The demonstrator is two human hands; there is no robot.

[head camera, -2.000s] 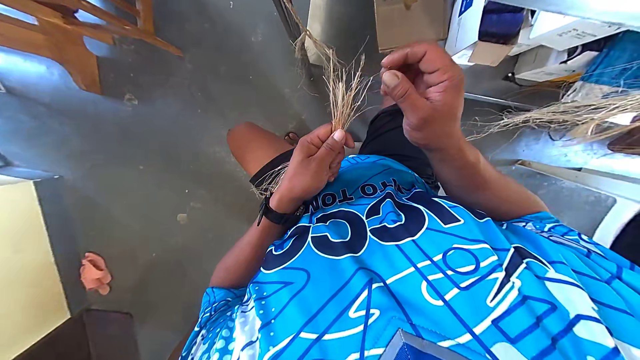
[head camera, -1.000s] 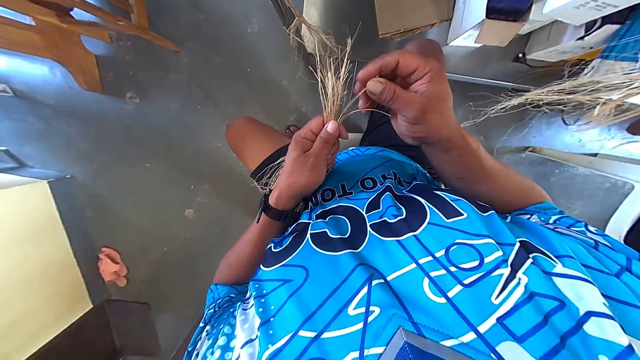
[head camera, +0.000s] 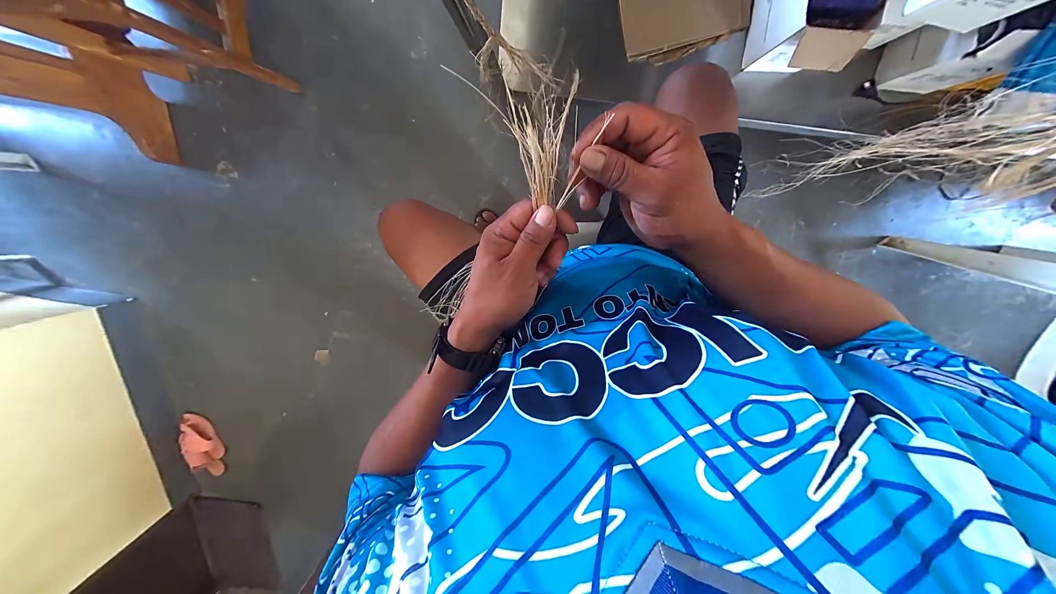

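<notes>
My left hand [head camera: 516,264], with a black watch on its wrist, grips a bundle of dry plant fibres [head camera: 540,148] between thumb and fingers. The frayed ends fan out above the thumb, and thin loose ends show below the hand beside the wrist. Close by on the right, my right hand [head camera: 652,173] pinches a few strands [head camera: 582,169] between thumb and forefinger. These strands run down to the bundle at my left thumb. Both hands are above my lap, over the blue printed shirt.
More loose fibres [head camera: 940,153] lie at the right. Cardboard boxes [head camera: 681,25] stand at the top right. Wooden furniture [head camera: 107,78] is at the top left. A crumpled orange item [head camera: 200,444] lies on the grey floor [head camera: 280,346]. Another fibre strand hangs behind the bundle.
My right hand has come closer to the bundle and now pinches strands right beside it. My left hand keeps its grip in nearly the same place.
</notes>
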